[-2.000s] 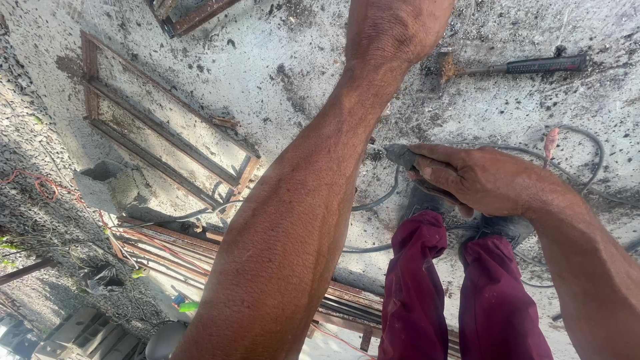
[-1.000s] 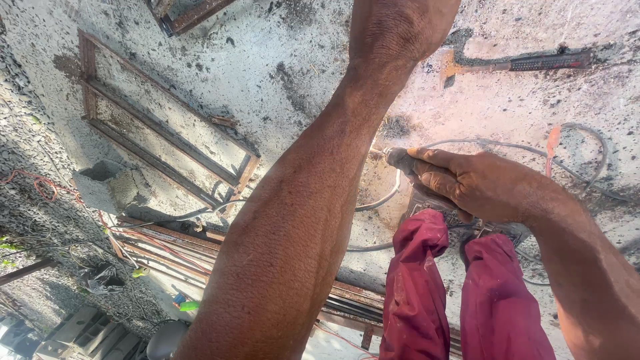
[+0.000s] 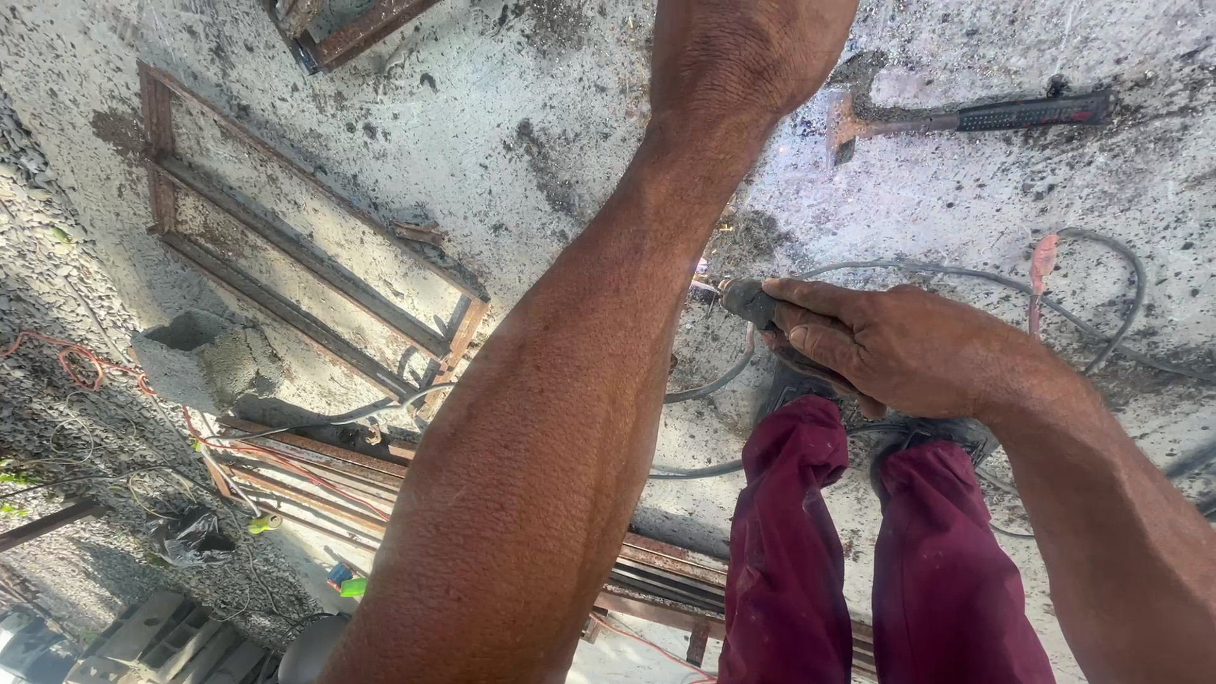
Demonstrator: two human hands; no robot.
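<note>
My left hand (image 3: 750, 57) is at the top edge, its fingers cut off by the frame, so what it holds or touches is hidden. The left forearm crosses the middle of the view. Below and to the right, my right hand (image 3: 883, 342) is closed around a dark tool that looks like a welding electrode holder (image 3: 750, 302). A small bright light shows just off its tip, beside the left forearm. A hammer (image 3: 997, 116) with a black grip lies on the speckled floor at the upper right, its rusty head near my left hand.
A rusty metal frame (image 3: 304, 261) lies at the left, with a concrete block (image 3: 204, 356) below it. Long metal bars (image 3: 304, 480) run behind the left forearm. A grey cable (image 3: 959, 271) loops around my right hand and near my feet. More blocks (image 3: 161, 636) are at the lower left.
A bright glow, absent in the oldest frame, now shows near the tool tip and on the floor by the hammer head. Both hands stay in nearly the same place.
</note>
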